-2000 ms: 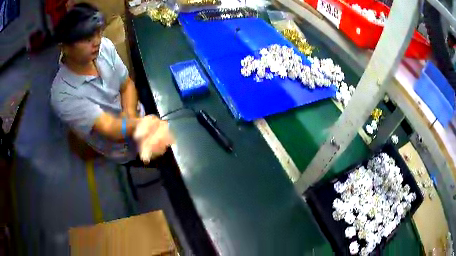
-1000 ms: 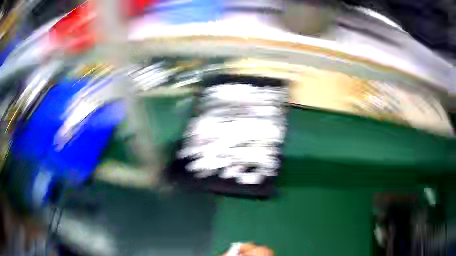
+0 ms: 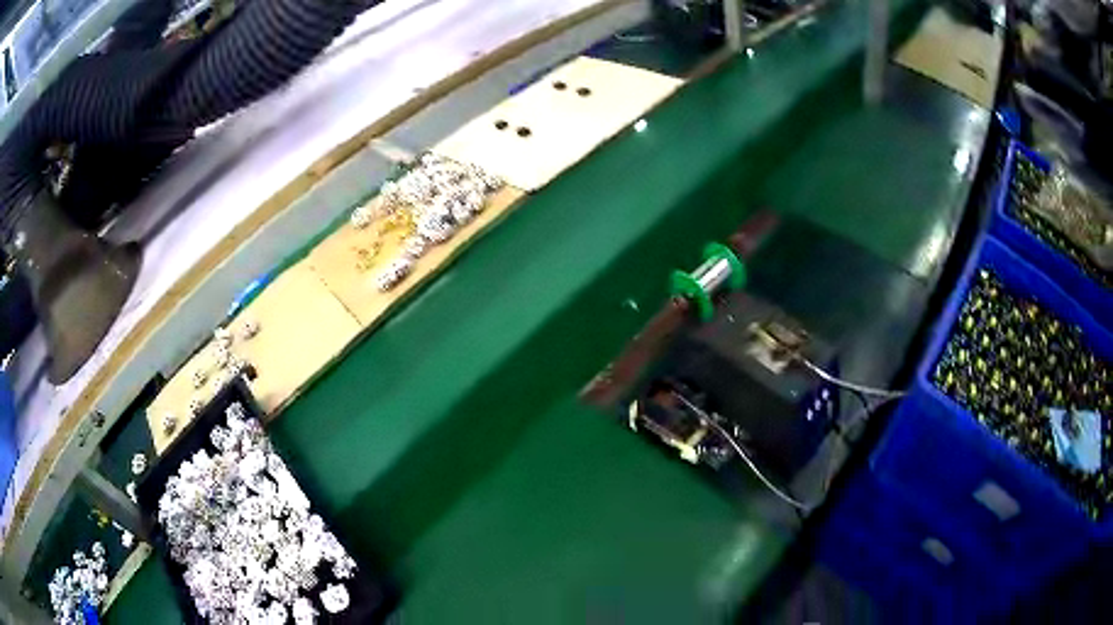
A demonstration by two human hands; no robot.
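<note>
Neither of my hands is in the picture. Nearest in front of me, a shallow black tray (image 3: 375,571) at the lower left holds a heap of small white moulded parts (image 3: 250,525). To the right on the green bench (image 3: 452,488) stands a dark soldering station (image 3: 745,397) with a metal mechanism and pale cables. A bright green spool (image 3: 709,278) with silvery wire sits just behind it, by a reddish-brown bar.
Tan boards (image 3: 574,116) lie along the back edge, with loose white and yellowish parts (image 3: 433,208) on them. Blue crates (image 3: 897,421) at the right hold many black-and-gold components (image 3: 1025,366). A ribbed black hose (image 3: 183,86) hangs at the upper left.
The view has swung right, away from the seated person and blue sheet, to the station and crates. The black tray now shows at the lower left. The fingers at the bottom edge are out of view.
</note>
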